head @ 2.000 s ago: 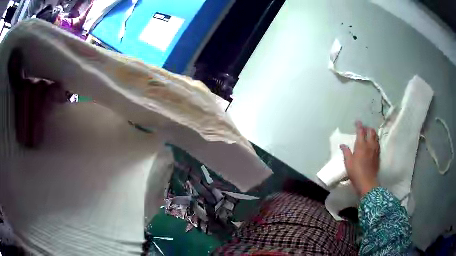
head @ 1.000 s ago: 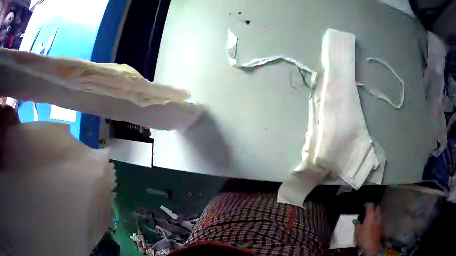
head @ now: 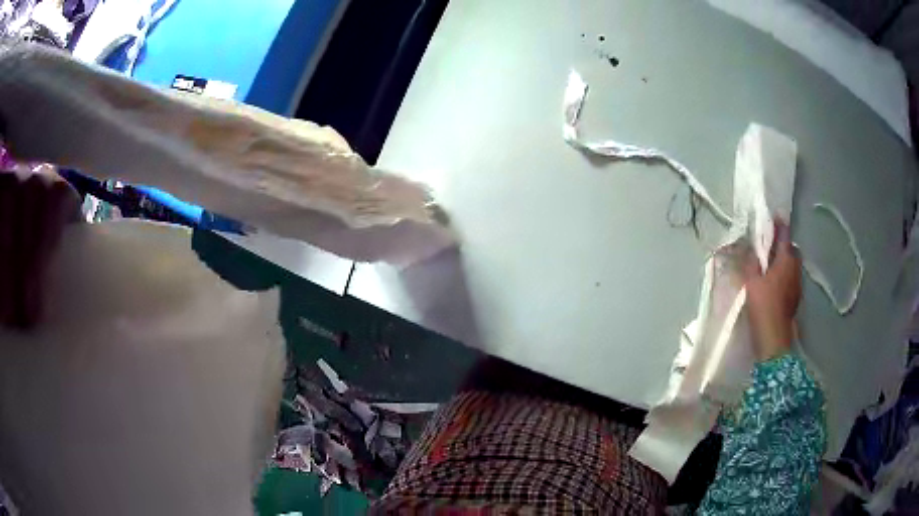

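A large off-white bundle of cut pieces [head: 232,166] is close to the camera at the left, its layered edge showing. My left hand [head: 38,247] is dark, blurred and partly cut off at the left edge; it holds this bundle. A smaller stack of white cut pieces [head: 768,166] lies on the pale table [head: 524,222], its lower end over the near edge. My right hand [head: 774,292] grips this stack around its middle, with the pieces creased at the fingers. A crinkled tie strip [head: 635,152] curls from the stack's left side, and a thin cord loop [head: 857,267] lies to its right.
The blue machine cover [head: 227,45] is at the upper left, with a dark gap [head: 368,71] beside the table. Grey and white scraps [head: 333,428] lie on the green floor below. Checked cloth [head: 524,454] is at the bottom centre. White cloth [head: 836,60] runs along the far table edge.
My right hand has come up from below the table's near edge and taken hold of the small stack, which is now bunched narrower. The large bundle stays in my left hand.
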